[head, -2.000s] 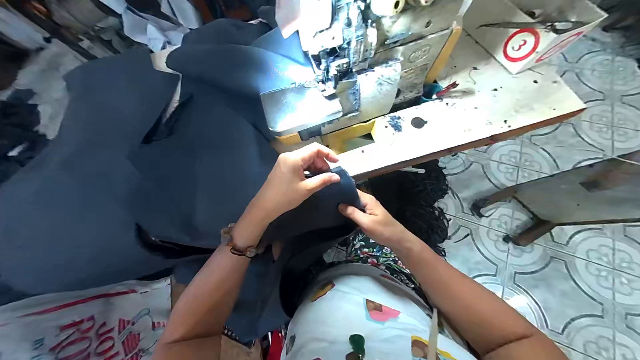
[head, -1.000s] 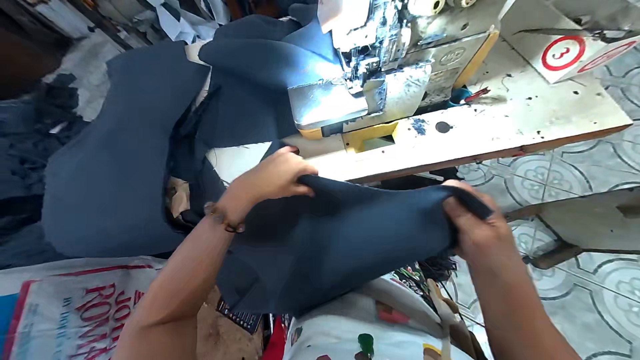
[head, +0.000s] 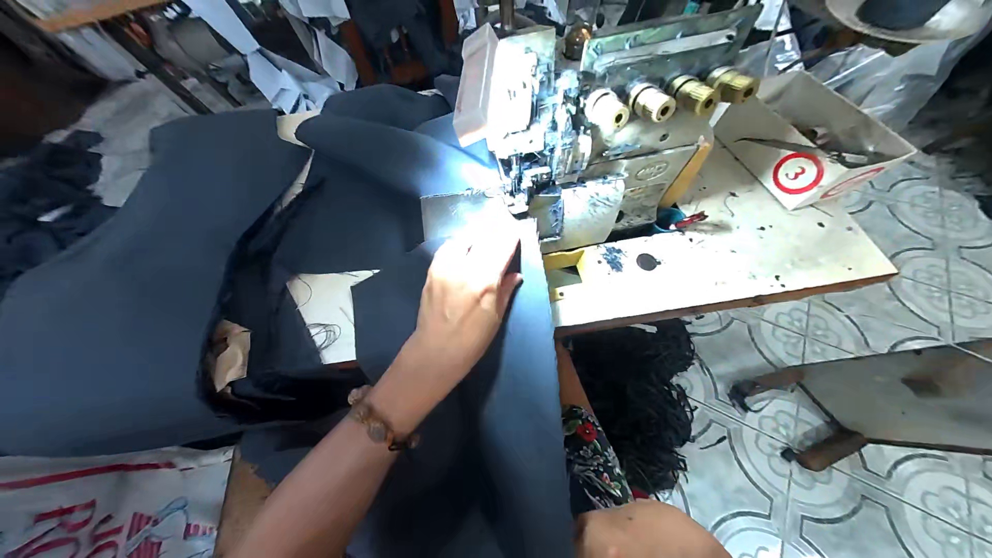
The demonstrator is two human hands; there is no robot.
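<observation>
My left hand (head: pixel 469 287) is at the front of the overlock sewing machine (head: pixel 573 147), its fingers on the edge of a dark blue fabric piece (head: pixel 523 387) just before the lit presser foot. Glare washes out the fingertips. The fabric hangs from there down over the table edge towards my lap. Of my right arm only skin shows, low in the view and beside the hanging fabric; the right hand itself is hidden. More dark blue fabric (head: pixel 139 271) lies in a large heap to the left of the machine.
At the right of the machine, a white box (head: pixel 837 147) holding metal tools stands on the worktable (head: pixel 736 271). A wooden stand or stool (head: pixel 907 395) is on the tiled floor at right. Dark fabric trimmings (head: pixel 635 395) hang below the table; a printed sack (head: pixel 116 504) lies lower left.
Both hands held the fabric edge in front of the machine, then spread it apart. Now my left hand has moved up to the presser foot with the fabric, and my right hand has gone out of sight.
</observation>
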